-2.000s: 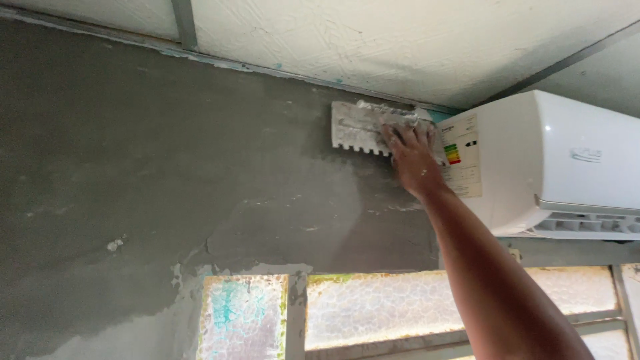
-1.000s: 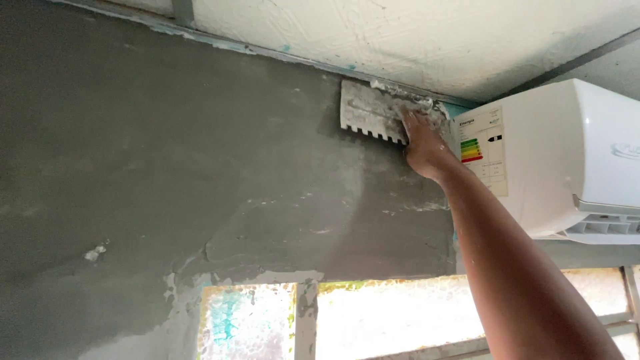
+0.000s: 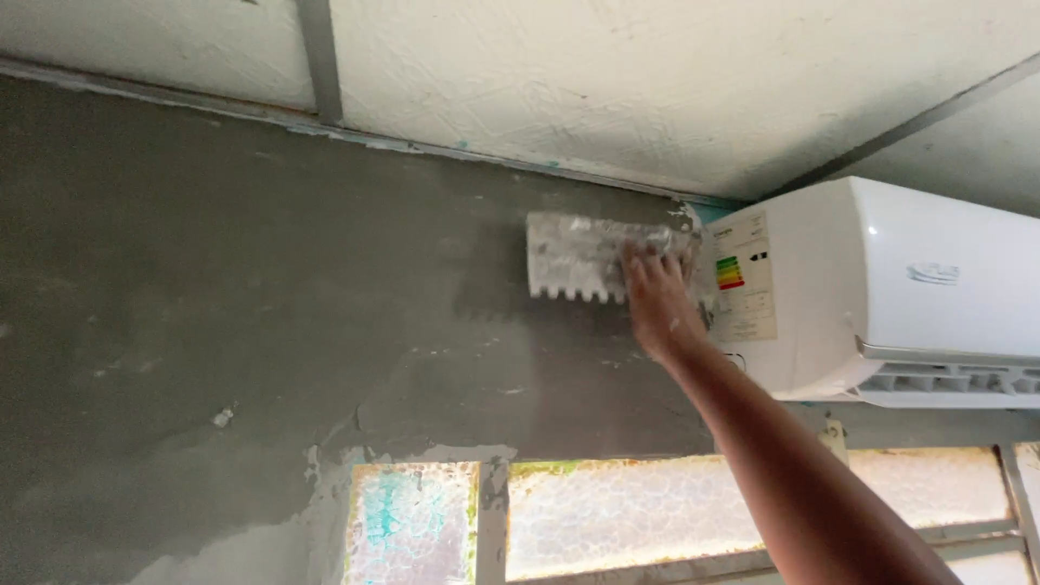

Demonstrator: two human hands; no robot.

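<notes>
My right hand [image 3: 662, 301] is raised on an arm that comes in from the lower right. Its fingers are closed on a notched trowel [image 3: 573, 256] with a pale, smeared metal blade. The blade lies at the wall, toothed edge downward, a little below the ceiling joint. Its right end is close beside the air conditioner, and my hand hides part of the blade. Dark grey, freshly coated-looking plaster [image 3: 325, 276] covers the wall around it. My left hand is out of view.
A white wall-mounted air conditioner [image 3: 934, 284] juts out at the right, below the ceiling panels [image 3: 520, 89]. Patterned glass window panes [image 3: 626, 512] in grey frames run along the bottom. A lighter patch [image 3: 252, 556] shows at the lower left of the wall.
My right hand and the trowel have moved down from the ceiling joint, where the blade's top edge was a second ago. The hand has kept hold of the trowel. The view has shifted somewhat.
</notes>
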